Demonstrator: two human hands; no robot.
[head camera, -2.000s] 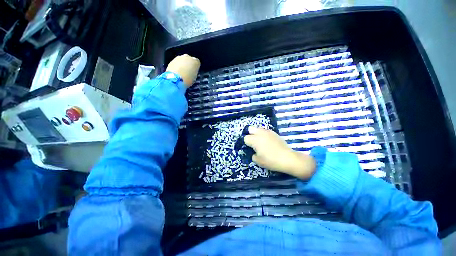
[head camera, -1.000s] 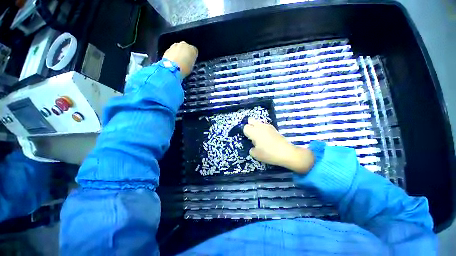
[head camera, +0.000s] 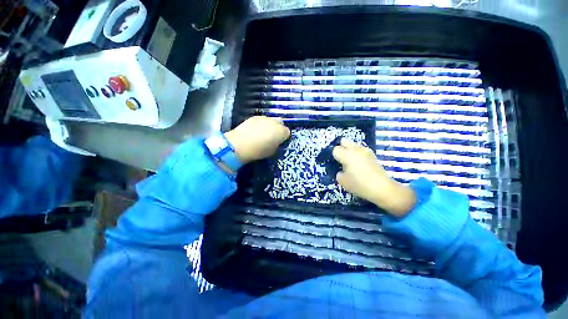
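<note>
A shallow black parts tray (head camera: 265, 182) holds a heap of small white parts (head camera: 296, 169). It rests on rows of shiny strips (head camera: 430, 118) inside a large black tote tray (head camera: 398, 28). My left hand (head camera: 260, 137) is at the parts tray's upper left edge, fingers curled; what it holds, if anything, is hidden. My right hand (head camera: 362, 173) is over the right part of the heap, with black-covered fingertips among the parts. Whether a part is between those fingers cannot be seen.
A white machine control box (head camera: 149, 81) with a screen and a red button stands at the upper left. A white ring (head camera: 124, 20) sits on the machine. A crumpled white wipe (head camera: 208, 65) lies on the metal bench (head camera: 118, 140) beside the tote tray.
My left hand has moved from the tote tray's upper left edge down and right to the parts tray. My right hand stays over the heap. The camera view has shifted.
</note>
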